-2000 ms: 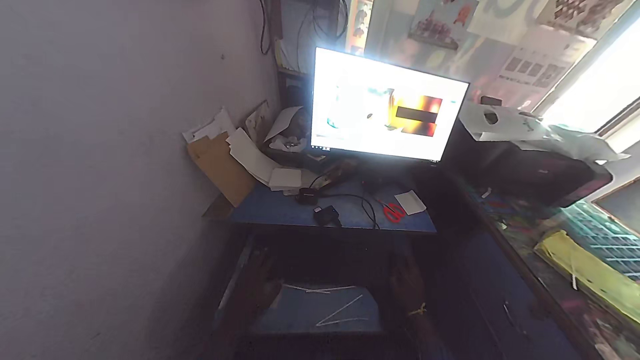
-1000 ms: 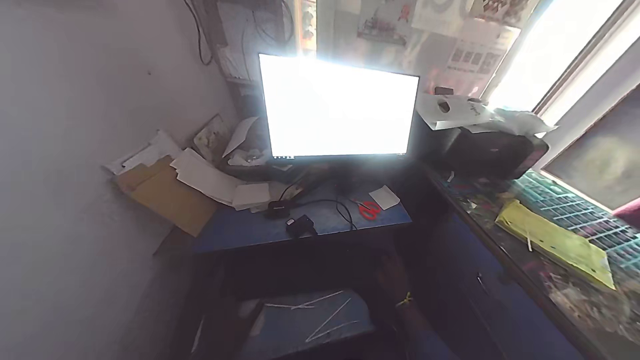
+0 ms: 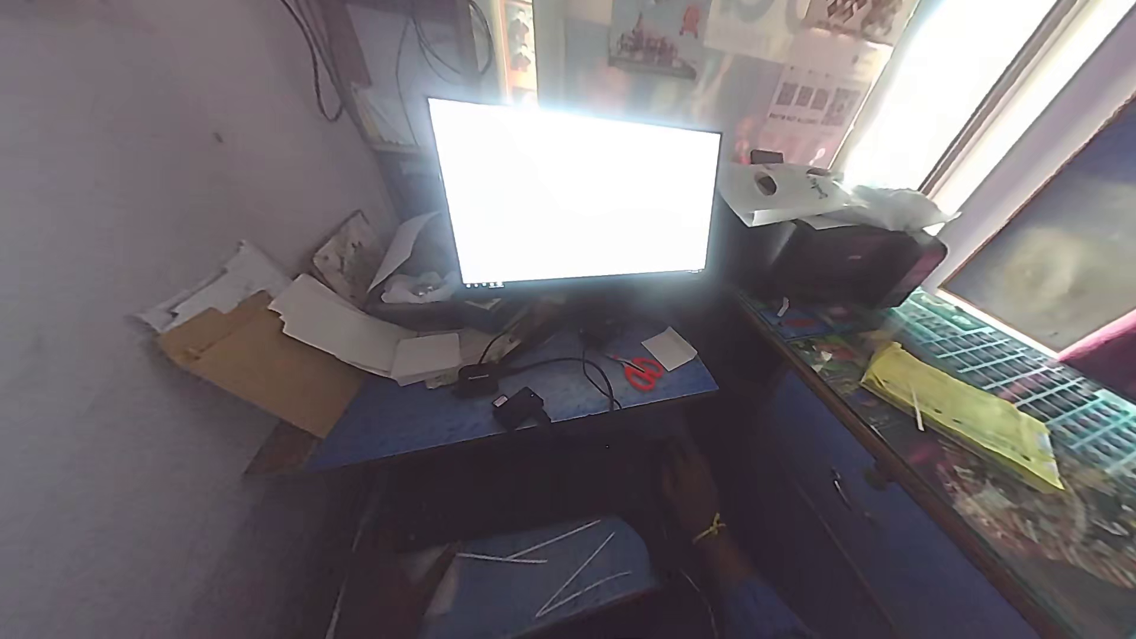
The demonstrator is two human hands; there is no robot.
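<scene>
A lit computer monitor [image 3: 581,195] stands on a blue desk [image 3: 382,426], its screen washed out to white. On the dark lower shelf, my right hand [image 3: 688,484], with a yellow thread at the wrist, lies at the right end of a dark keyboard [image 3: 532,470]; whether it covers a mouse is too dark to tell. My left hand [image 3: 404,577] is a dim shape at the lower left, near blue cloth [image 3: 532,577] with white lines; its fingers are hardly visible. Red-handled scissors [image 3: 643,374] and a white paper slip [image 3: 669,348] lie below the monitor.
Brown envelopes [image 3: 257,364] and papers lean at the left wall. Black adapters [image 3: 522,409] and cables sit at the desk's front edge. On the right, a black printer [image 3: 852,262] carries papers, and a yellow packet [image 3: 963,413] lies on a counter beside a teal rack [image 3: 1021,373].
The monitor's picture, colourful two seconds ago, has turned to plain white. The view has shifted somewhat. My left hand showed near the keyboard's left side earlier and is now lower.
</scene>
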